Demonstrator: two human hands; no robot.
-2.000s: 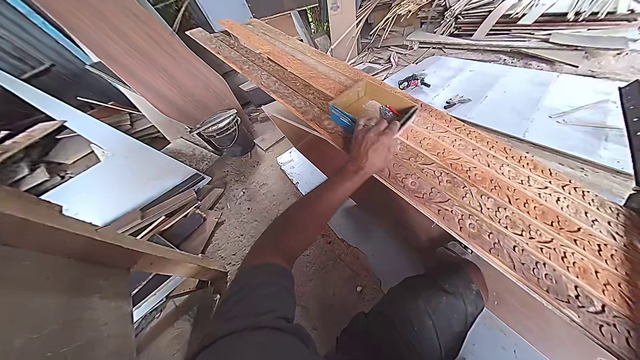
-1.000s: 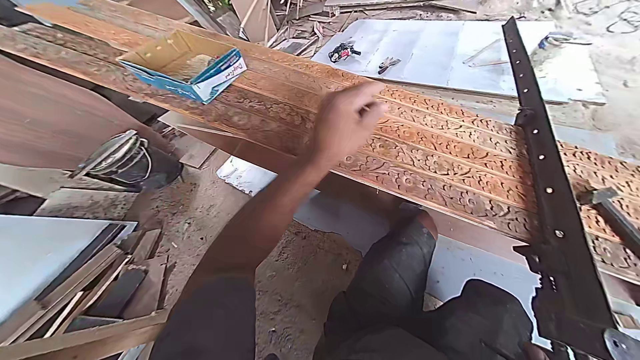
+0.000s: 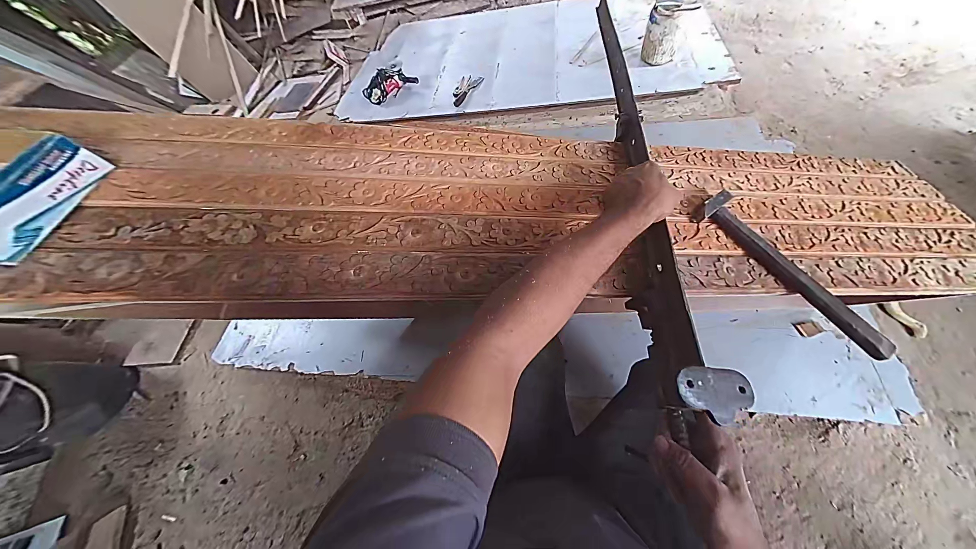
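Carved wooden boards (image 3: 366, 206) with floral relief lie side by side. Across them runs a long dark metal bar clamp (image 3: 671, 305), its near end over my lap. My left hand (image 3: 643, 192) grips the clamp's bar above the boards. Low in the view, my right hand (image 3: 705, 476) is closed around the clamp's near end, just below a rounded metal plate (image 3: 717, 390); part of that grip is hidden. To the right of the bar, a hammer (image 3: 793, 271) rests on the boards, its head near my left hand and its handle jutting past the near edge.
An open cardboard box (image 3: 53, 191) sits at the boards' left. Beyond them, a pale sheet (image 3: 503, 53) bears pliers (image 3: 467, 90), a dark and red tangled item (image 3: 387, 84) and a stained container (image 3: 663, 34). A dark bucket (image 3: 69, 404) stands at lower left; scrap wood lies behind.
My left hand first held the box, then let go and moved right, and is now on the clamp's bar. The view has swung right, bringing in the clamp and hammer.
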